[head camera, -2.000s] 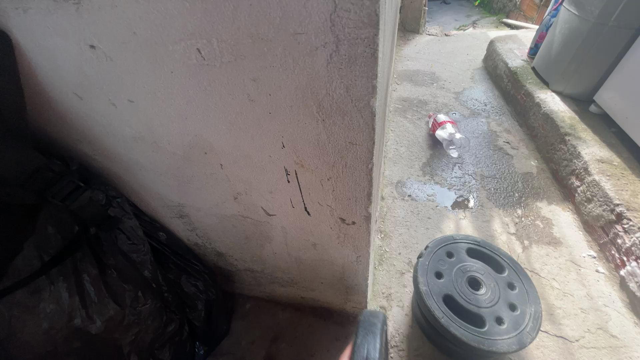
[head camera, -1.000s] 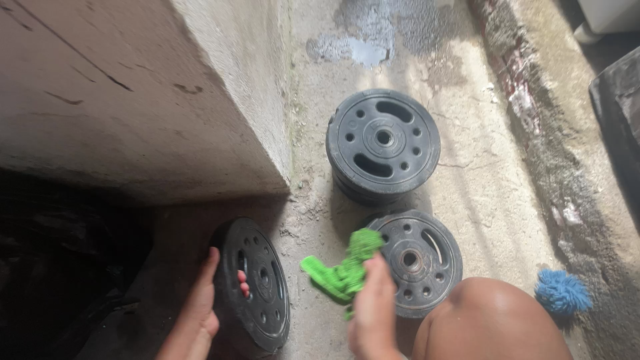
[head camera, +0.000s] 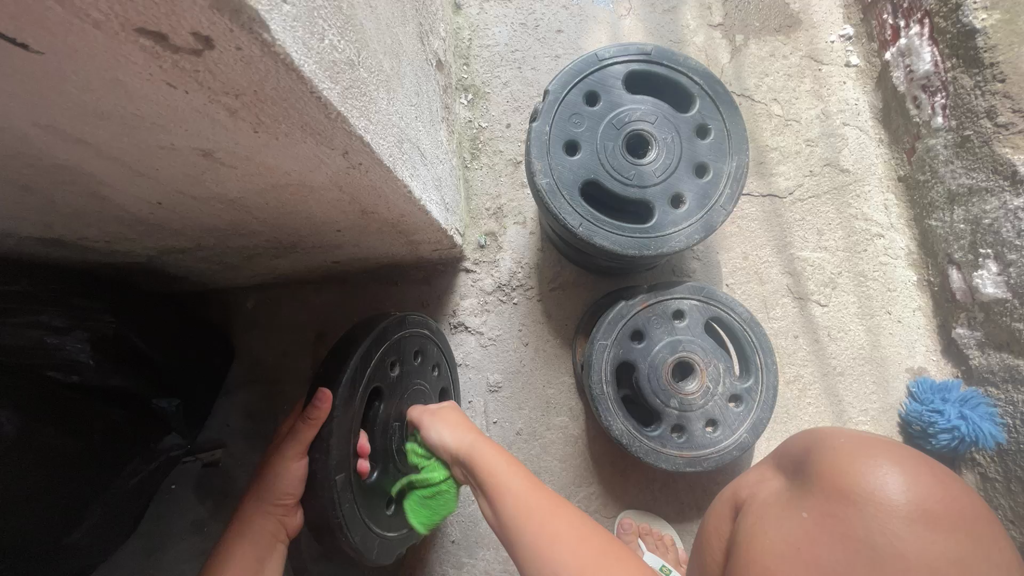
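My left hand (head camera: 298, 456) grips a black weight plate (head camera: 376, 520) by its left side, with fingertips showing through one of its slots. The plate stands tilted on edge, its face toward my right hand. My right hand (head camera: 440, 432) is closed on a bright green cloth (head camera: 430, 496) and holds it against the plate's face near the centre hole. To the right, a stack of larger black weight plates (head camera: 592, 192) rests on the concrete, and just below it lies a smaller stack of weight plates (head camera: 680, 448) with some rust around the centre hole.
A rough plastered wall (head camera: 360, 104) with a sharp corner stands at upper left. Dark plastic (head camera: 96, 416) lies in shadow at the left. A blue fluffy object (head camera: 952, 416) sits by the stone kerb (head camera: 960, 200) on the right. My knee (head camera: 856, 504) and sandalled foot (head camera: 650, 540) are at lower right.
My right hand has moved left with the green cloth, from beside the smaller stack to the held plate's face. My left hand still holds the plate. Since the first frame, the view has turned downward.
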